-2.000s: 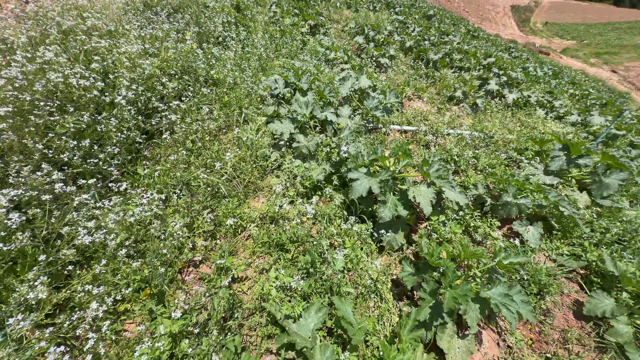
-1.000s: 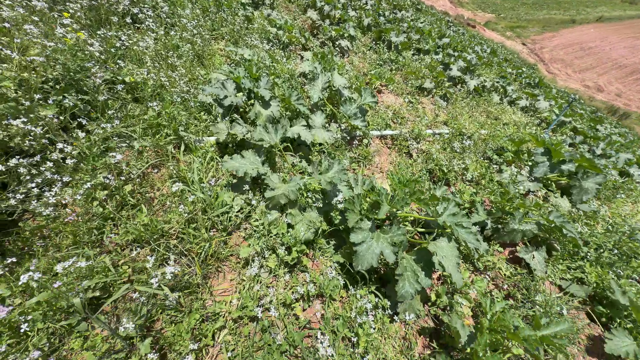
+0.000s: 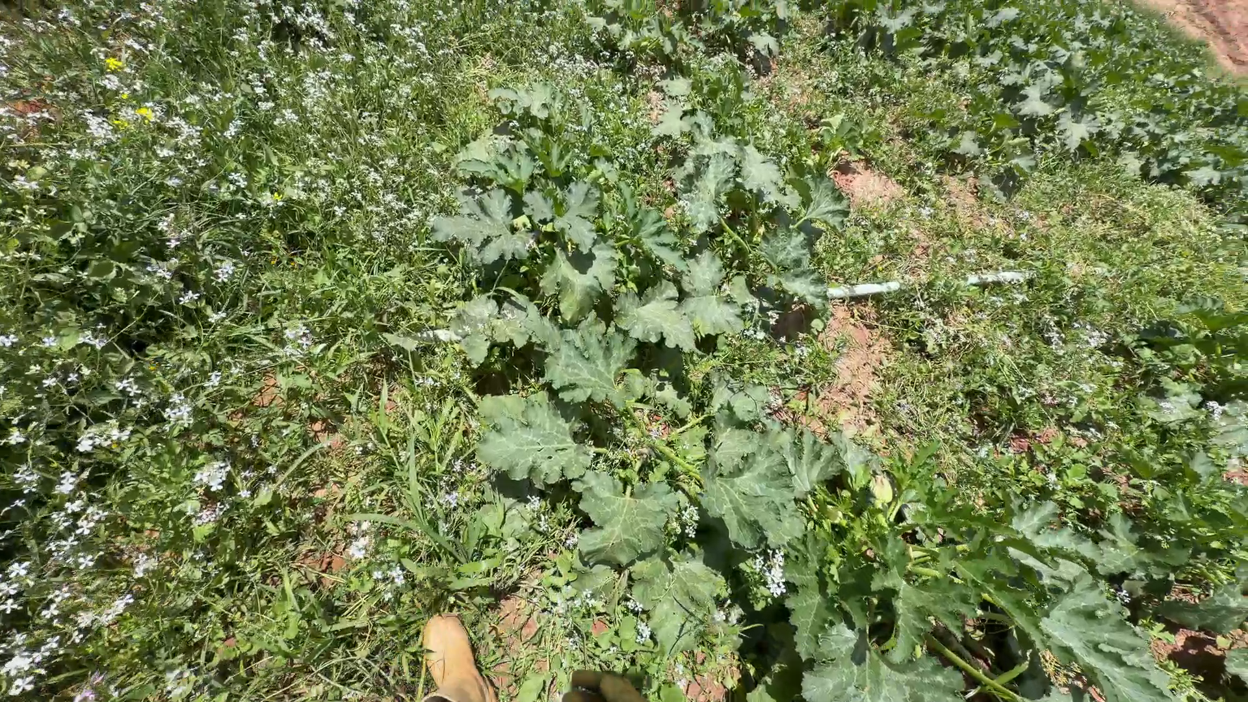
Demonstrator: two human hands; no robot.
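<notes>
Large lobed green leaves of a squash-like plant [image 3: 624,361] spread over the middle of the head view. A second leafy plant [image 3: 936,604] fills the lower right, with a pale yellowish bud or blossom [image 3: 880,489] among its stems. My left hand is not in view. At the bottom edge, a dark brown shape [image 3: 603,686] is cut off by the frame; it may be gloved fingers of my right hand or the toe of a boot, and I cannot tell which. Nothing held can be made out.
A tan boot [image 3: 450,658] stands on weedy ground at the bottom. White-flowered weeds [image 3: 195,468] grow thickly on the left. A pale pipe or hose [image 3: 864,290] lies across the row, partly under leaves. Reddish bare soil [image 3: 853,366] shows right of the plant; more leafy rows [image 3: 1072,97] extend behind.
The view has moved closer to the squash-like plants and tilted down. The boot and the dark brown shape have come into view at the bottom edge.
</notes>
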